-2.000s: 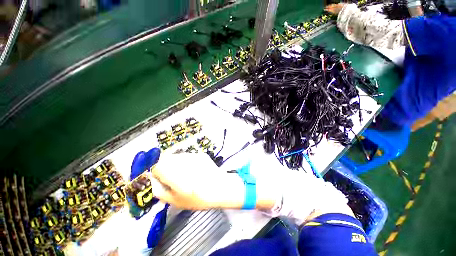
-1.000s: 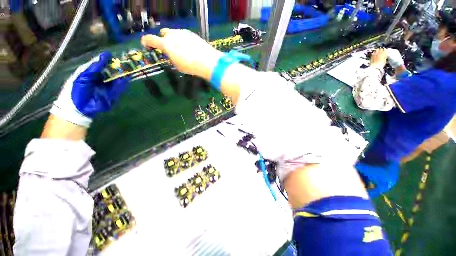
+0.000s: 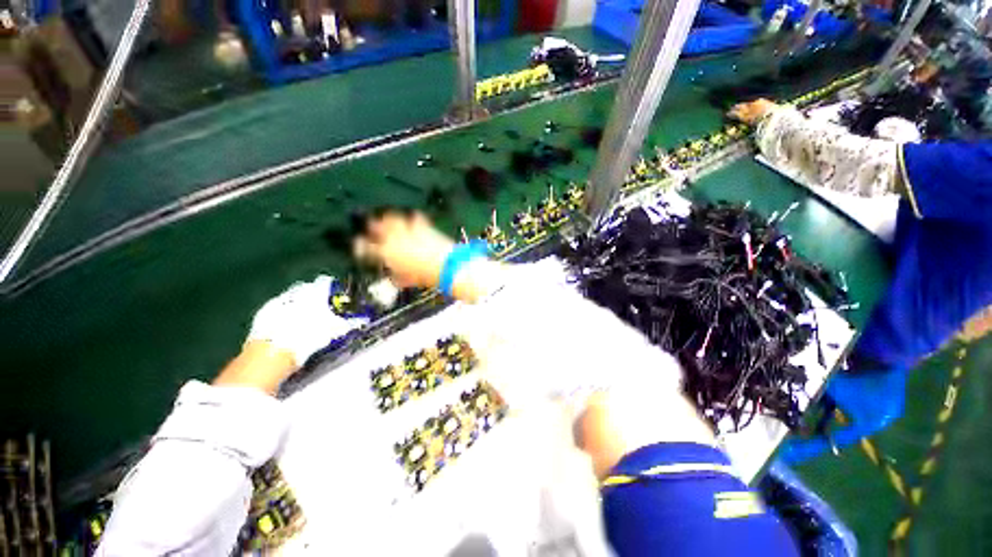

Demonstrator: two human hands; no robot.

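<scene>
My left hand [image 3: 299, 316], in a white glove, is at the conveyor's near edge, its fingers closed on a circuit board [image 3: 344, 298] that is mostly hidden. My right hand [image 3: 405, 250], with a bright blue wrist strap, is blurred over the green belt [image 3: 218, 250], just beyond and right of the left hand. A dark blurred shape is by its fingers; I cannot tell whether it is held. Two joined rows of yellow-and-black boards [image 3: 422, 372] lie on the white bench [image 3: 359, 479]. Single boards [image 3: 533, 223] stand spaced along the belt's near side.
A large heap of black cables [image 3: 707, 305] lies on the bench at right, with a blue bin [image 3: 810, 517] below the edge. A metal post [image 3: 642, 103] rises beside the belt. More boards [image 3: 272, 517] lie at lower left. Another worker's arm [image 3: 832, 158] reaches to the belt at right.
Both hands have come down from the raised board panel to the belt's near edge. They have parted, and the right hand no longer grips the panel's far end. The view has shifted.
</scene>
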